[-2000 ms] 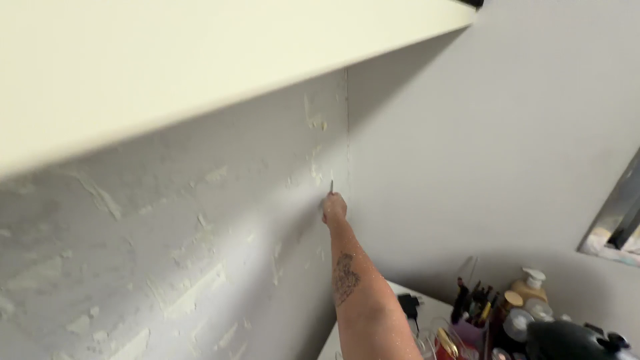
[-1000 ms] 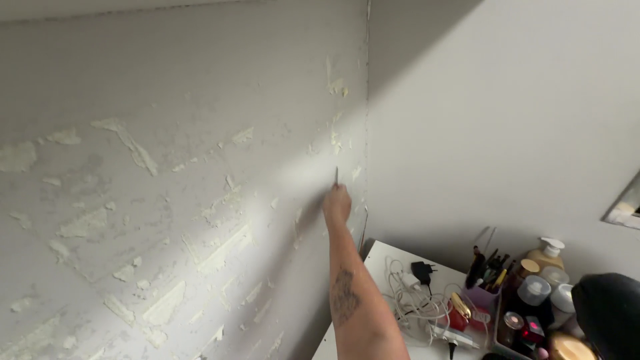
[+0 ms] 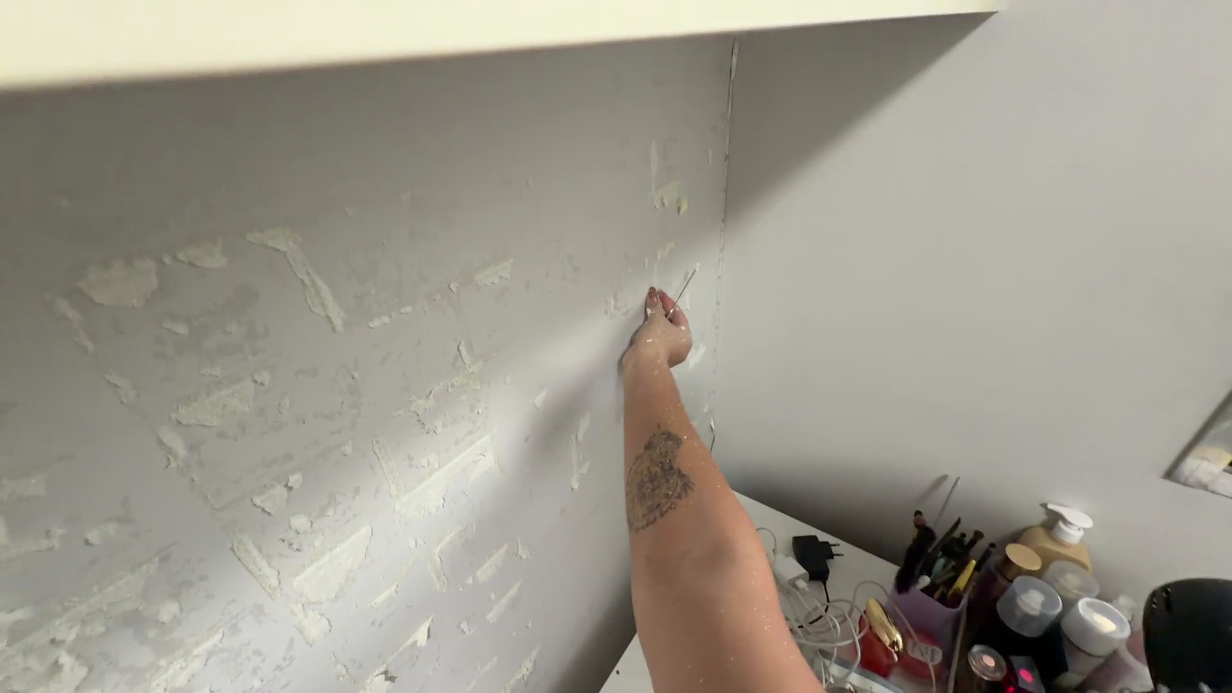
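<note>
My right hand (image 3: 662, 327) is raised against the grey wall (image 3: 539, 192) near the corner, its fingertips close to small patches of torn residue. Between its fingers is a thin metal tool (image 3: 685, 287), its tip pointing up and to the right; what kind of tool it is cannot be told. Peeling, pale paper or paint residue (image 3: 332, 566) is scattered over the wall to the left of the arm. Fine white flecks lie on the forearm. My left hand is out of the frame.
Overhead runs a white shelf edge (image 3: 481, 21). Below right, a white tabletop (image 3: 799, 525) bears tangled white cables (image 3: 818, 616), a black plug adapter (image 3: 816, 555), a holder of brushes (image 3: 929, 606), a pump bottle (image 3: 1057, 539) and several jars. A black rounded object (image 3: 1189, 635) stands at the far right.
The thin tool pointed nearly straight up in the earlier frames and now tilts to the right, with the fingertips raised beside it. The view has shifted, bringing the shelf edge back in.
</note>
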